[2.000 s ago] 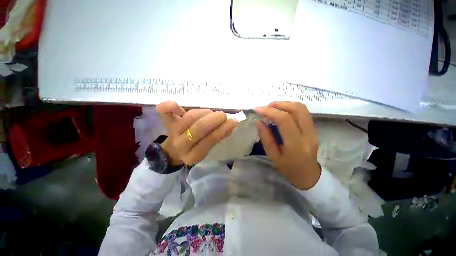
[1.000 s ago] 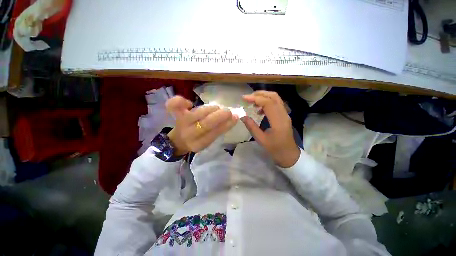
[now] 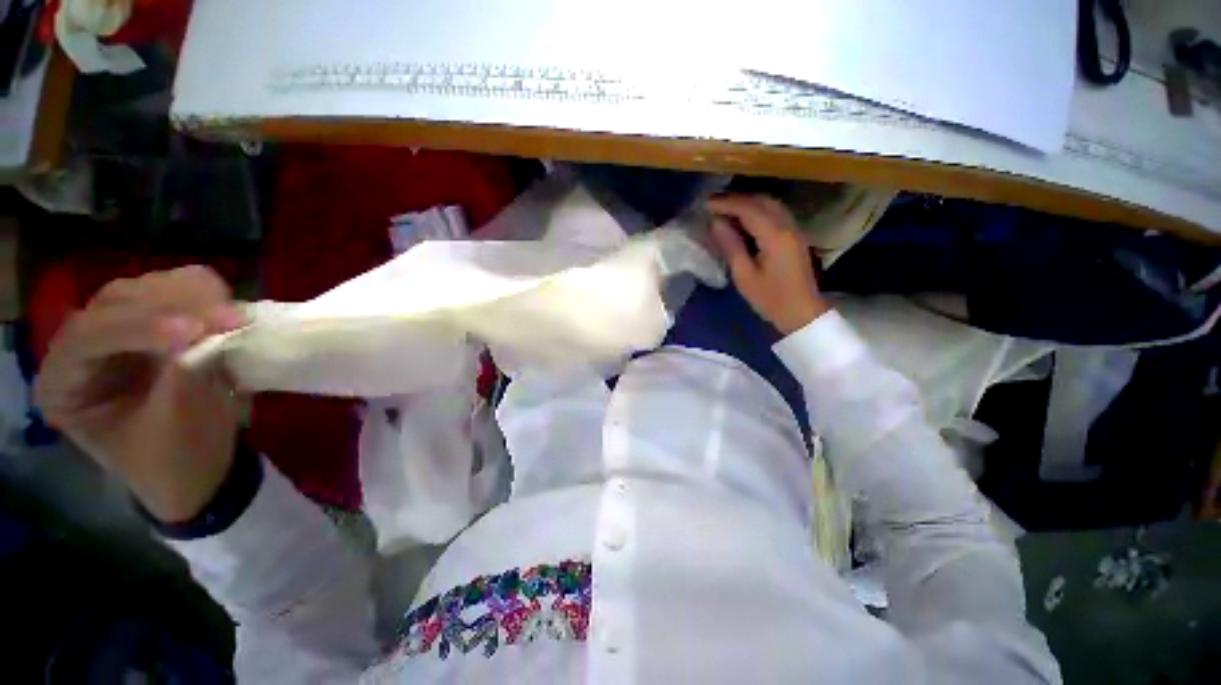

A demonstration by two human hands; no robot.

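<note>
A long cream cloth piece (image 3: 442, 315) is stretched across the front of my body, below the table edge. My left hand (image 3: 154, 368) is far out at the left, slightly blurred, and pinches the cloth's left end. My right hand (image 3: 770, 261) is just below the table's front edge, with its fingertips on the cloth's gathered right end. The cloth hangs in folds between the hands, over my lap.
The white table (image 3: 536, 40) with a wooden front edge and printed ruler marks is at the top. A paper sheet (image 3: 937, 67) lies on it. Red cloth (image 3: 315, 442) or a container is at the left. Pale fabric (image 3: 924, 361) hangs at the right. Scraps (image 3: 1131, 569) lie on the floor.
My left hand has moved far left and now pulls out a long cream cloth. My right hand has moved a little right and up. The table sits higher in view.
</note>
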